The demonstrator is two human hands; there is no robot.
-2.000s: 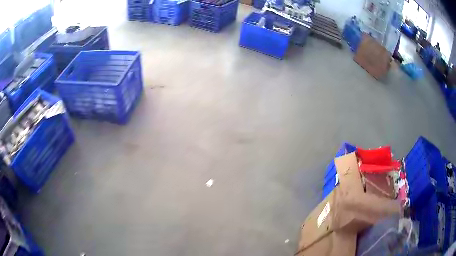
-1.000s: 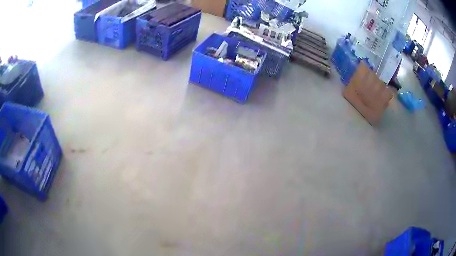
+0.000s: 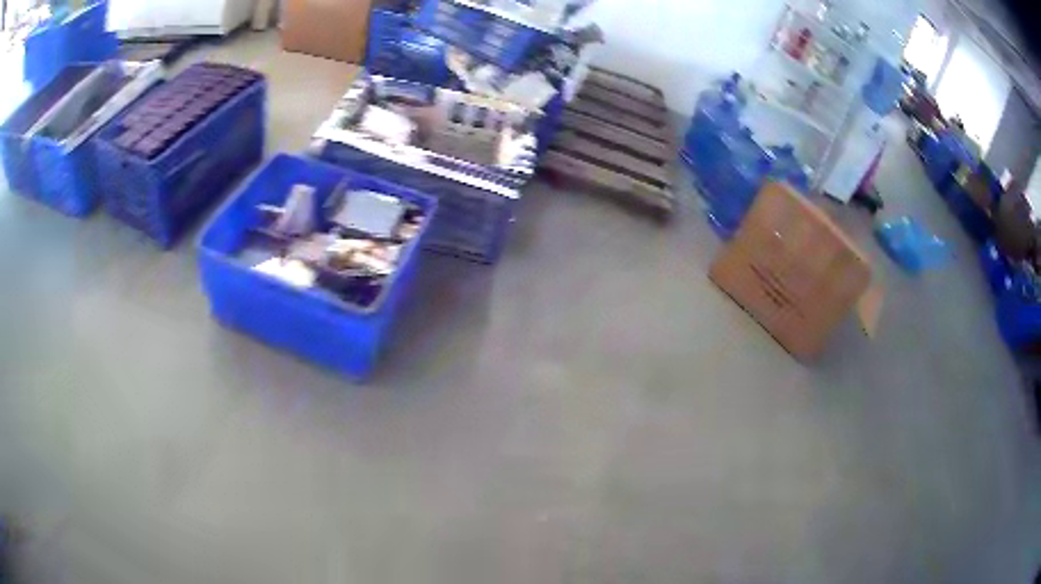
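Note:
Neither of my hands is in the picture. Nearest in front of me, left of the middle, a solid-sided blue crate [image 3: 285, 325] stands on the grey floor with loose white, grey and brown pieces in it. Right behind it stands a crate with paper over its rim [image 3: 440, 171], partly filled, with a white box-like piece inside. To the left stands a crate of dark parts [image 3: 171, 165] in neat purple-brown rows. The picture is slightly blurred.
A wooden pallet [image 3: 611, 143] lies by the wall, right of the lined crate. Blue water cooler bottles [image 3: 731, 160] stand near the wall. A cardboard carton [image 3: 793, 274] is on the floor at the right, with a blue plastic bag [image 3: 913, 243] behind it. More blue crates line the far right.
The view has moved forward and turned right. The solid-sided crate, pallet and carton look nearer and lie further left. The crates at the left and the carton pile at the lower right have left the picture.

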